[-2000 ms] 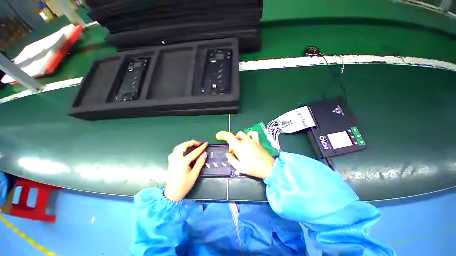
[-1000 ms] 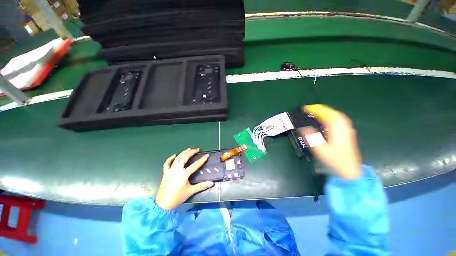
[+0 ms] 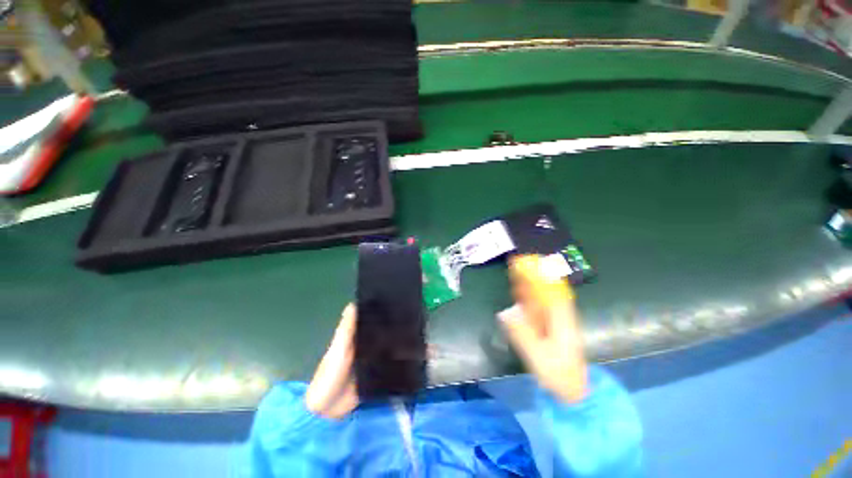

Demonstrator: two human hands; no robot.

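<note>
My left hand holds the phone display assembly raised and turned upright, its glossy black front facing me. The bright green adapter board is beside its right edge; the flex joint is hidden behind the display. A white-grey ribbon cable joins the board to the black screen tester. My right hand, blurred, with a yellow finger cot, is over the tester's near side. Its fingers look apart, and no held thing can be made out.
A black foam tray at the left holds two display assemblies, backs up. Tall stacked foam trays stand behind it. A white line crosses the green bench. A small dark connector lies near it. A red stool is at lower left.
My left hand has lifted the display from lying back up to standing with its front towards me. My right hand left the display, moved over the tester, then came nearer to me. The view has shifted.
</note>
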